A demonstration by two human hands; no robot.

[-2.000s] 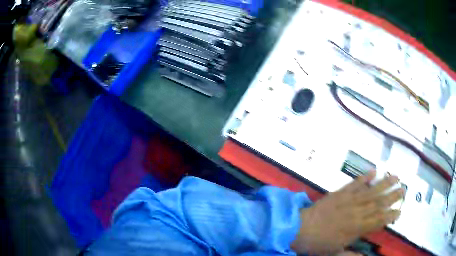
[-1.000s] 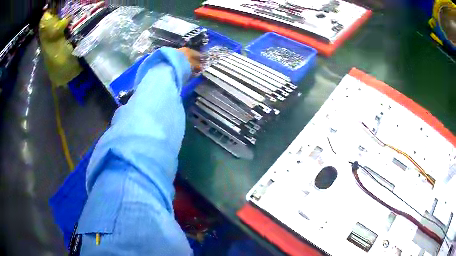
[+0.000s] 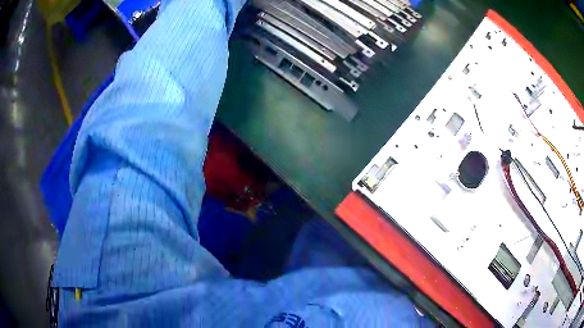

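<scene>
The white display back panel (image 3: 429, 211) lies at the right, cut off by the right and bottom edges. It has a black oval opening, a red-and-black wire harness (image 3: 538, 230) and yellow-orange wires (image 3: 558, 154). A small silvery piece (image 3: 380, 174) sits at its left corner. A stack of long metal brackets (image 3: 307, 41) lies at the top centre. My left sleeve reaches up past the top edge beside the stack; my left hand is out of the picture. My right hand is not in view either; blue work clothing fills the bottom.
Red-orange foam (image 3: 410, 256) shows under the panel on the green bench (image 3: 275, 141). Below the bench edge is a blue floor crate (image 3: 61, 173) with red cables (image 3: 230, 173). A blue tray (image 3: 137, 13) is at the upper left. A floor with a yellow line runs along the left.
The view has shifted, so the brackets sit higher and the panel further right. My left hand, at the trays a second ago, has passed out of the top. The silvery piece now shows at the panel corner.
</scene>
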